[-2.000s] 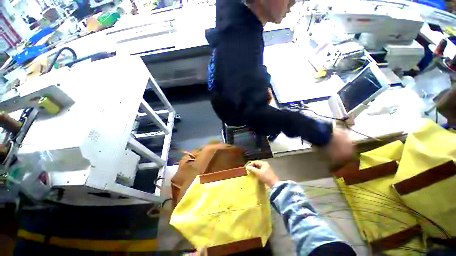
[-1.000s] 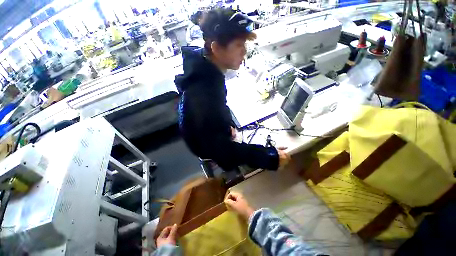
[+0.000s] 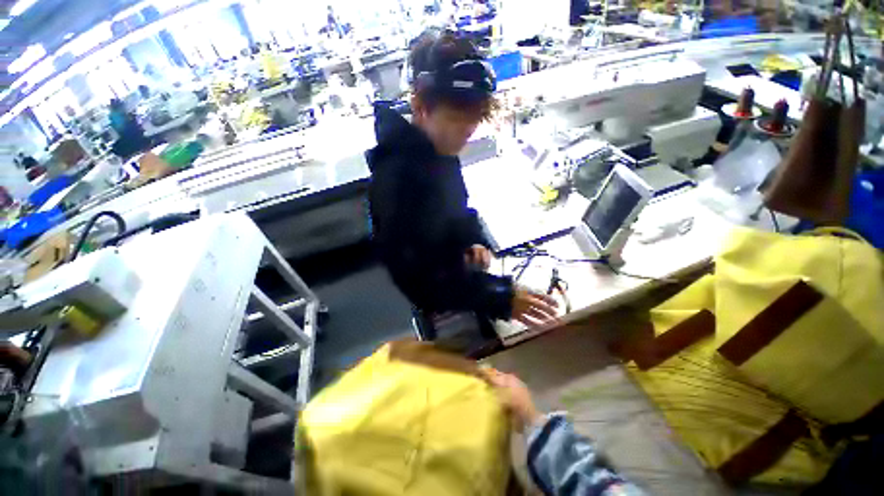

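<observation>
A yellow bag piece [image 3: 402, 426] stands in front of me at the bottom centre, blurred, with a brown trim band [image 3: 436, 359] along its top far edge. My right hand [image 3: 512, 395], in a denim sleeve, grips its upper right corner. My left hand is not visible; the yellow piece covers the place where it was earlier.
A person in a dark hoodie [image 3: 424, 218] stands across from me, one hand over the white table edge. Stacked yellow bags [image 3: 805, 358] with loose threads lie at right. A control screen [image 3: 615, 208], a hanging brown bag [image 3: 814, 160] and a white machine stand [image 3: 184, 329] surround the board.
The yellow piece has risen and now hides the brown pieces behind it. My left hand has gone out of sight. The other person's head has bent down, with the hand still near the table edge.
</observation>
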